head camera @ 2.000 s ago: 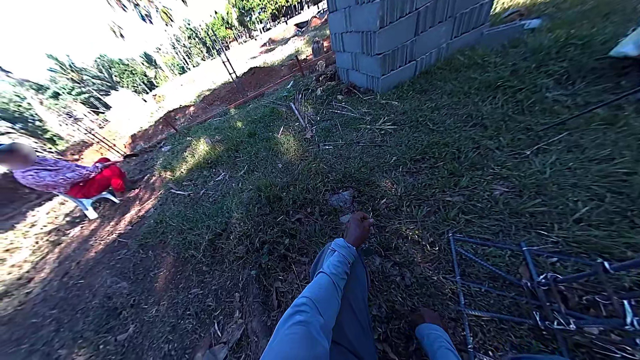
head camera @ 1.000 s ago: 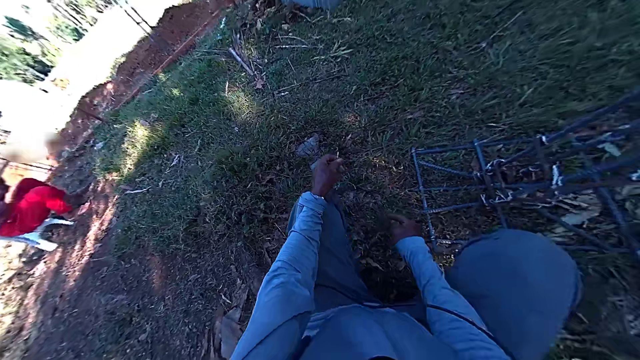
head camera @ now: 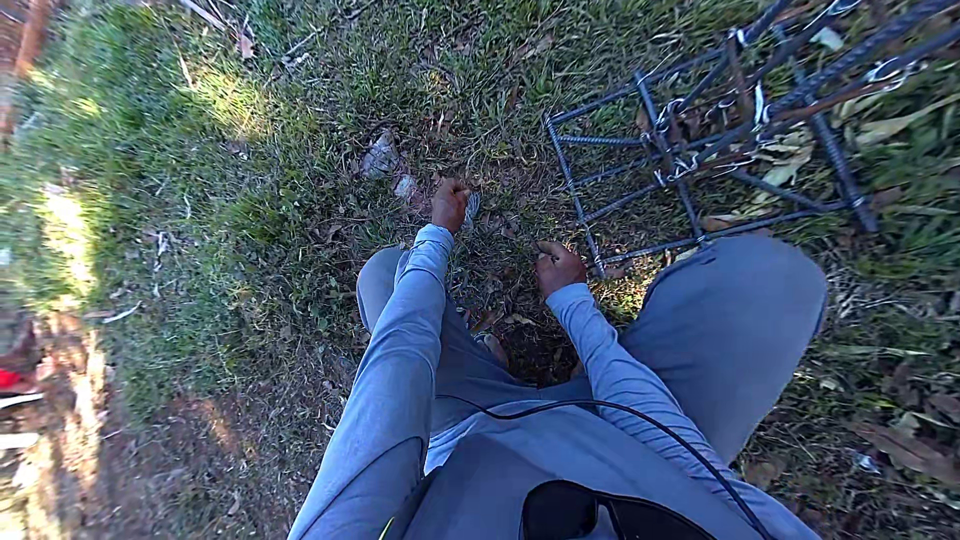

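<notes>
My left hand [head camera: 450, 204] is curled, low over the grass in front of my knees. Just right of its fingers is a small greyish bundle [head camera: 471, 211], possibly wire; whether the hand grips it is unclear. My right hand [head camera: 559, 268] is bent with thumb and forefinger close together, near the left end of a steel rebar cage [head camera: 637, 140]. Anything inside its fingers is too small to tell. Twisted tie wire [head camera: 682, 166] fastens bars of the cage. Pale stones [head camera: 381, 155] lie in the grass beyond my left hand.
My bent knee [head camera: 739, 330] is close beside the cage's near edge. A black cable [head camera: 645, 412] crosses my lap, and dark sunglasses [head camera: 600, 514] hang at my chest. Dry leaves [head camera: 900, 450] lie at right. Something red [head camera: 9, 379] shows at the far left edge.
The view has turned further down; the block wall and most of the seated person have left it. My hands remain low over the grass, near the cage.
</notes>
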